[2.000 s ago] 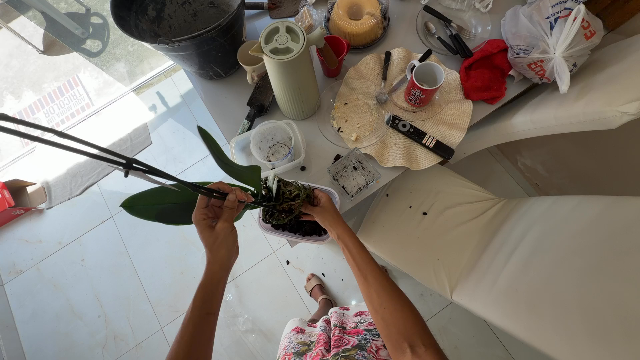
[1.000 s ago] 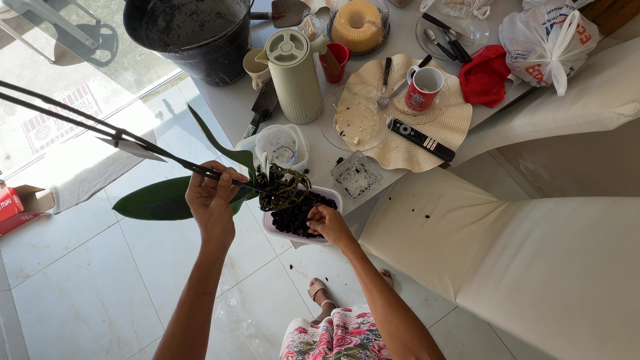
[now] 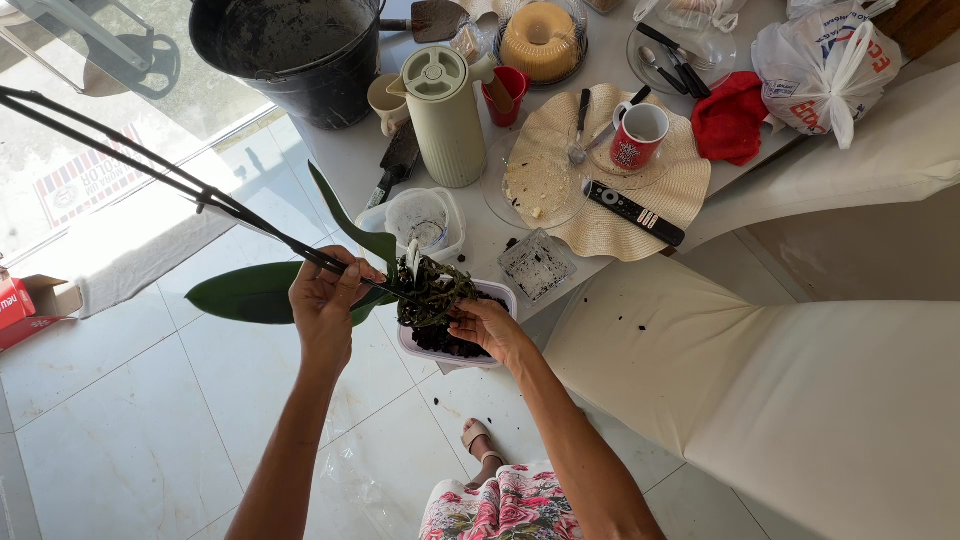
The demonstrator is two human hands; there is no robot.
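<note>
My left hand point(image 3: 330, 300) grips the base of an orchid's long dark stems, near where its green leaves point(image 3: 244, 292) join. The orchid's tangled root ball point(image 3: 433, 294) hangs over a white plastic tub point(image 3: 508, 294) that holds dark bark chips point(image 3: 442, 343). My right hand point(image 3: 487, 327) is at the right side of the roots, above the chips, with its fingertips touching the root ball. Whether those fingers pinch a root or a chip cannot be told. The far part of the tub is hidden behind the roots.
On the table stand a clear square dish point(image 3: 537, 265), plastic containers point(image 3: 454, 238), a thermos jug point(image 3: 444, 120), a hand trowel point(image 3: 399, 159), a black bucket point(image 3: 300, 75), a remote control point(image 3: 634, 213) and a red mug point(image 3: 637, 138). A cream-covered chair point(image 3: 660, 352) is at the right.
My right hand has moved from the bark chips in the tub up to the roots. The root ball now covers more of the tub than one second ago. My left hand keeps its hold on the stems.
</note>
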